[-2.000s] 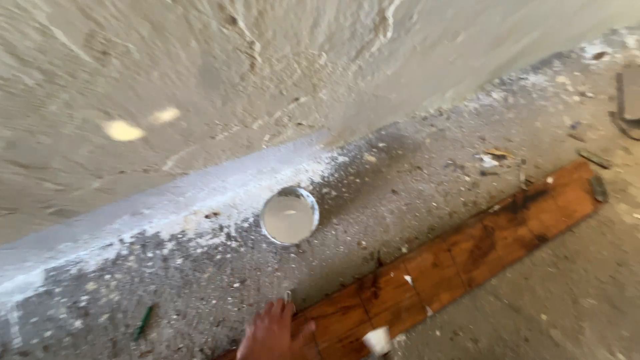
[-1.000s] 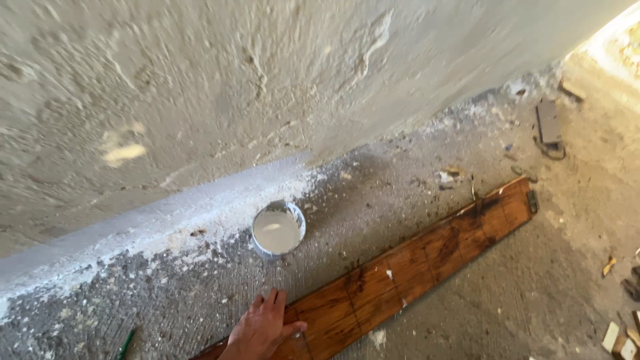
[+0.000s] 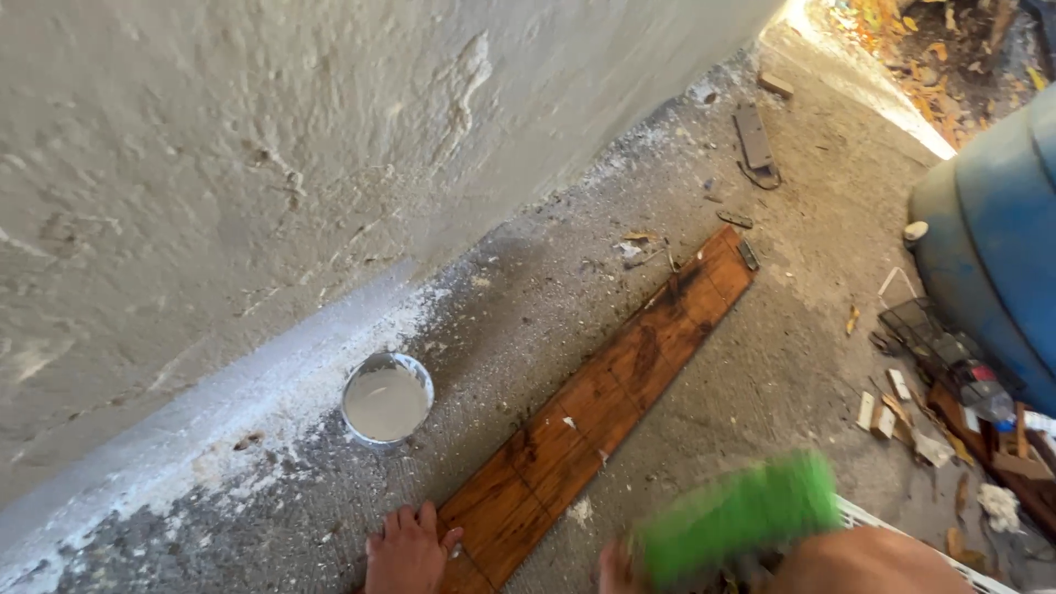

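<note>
A long reddish-brown wooden board (image 3: 569, 421) lies diagonally on the concrete floor, with dark stains and crosswise lines. My left hand (image 3: 408, 549) is at its near left edge, knuckles up, thumb reaching onto the wood. At the bottom, fingers of my right hand (image 3: 615, 569) show at the left end of a green brush-like object (image 3: 738, 516), blurred by motion; the hand seems closed on it, though most is out of view. A round container of whitish paint or similar liquid (image 3: 386, 404) stands between board and wall, above my left hand.
A rough plastered wall (image 3: 289, 165) rises at left, with white residue along its foot. A blue barrel (image 3: 990, 214) stands at right, above wood scraps (image 3: 883, 417) and a plastic bottle (image 3: 986, 396). A knee (image 3: 866, 565) and a white lattice rim (image 3: 899, 540) are low at right.
The green brush-like object and my right hand have come into view at the bottom. My left hand stays by the board. The view has shifted to show more on the right.
</note>
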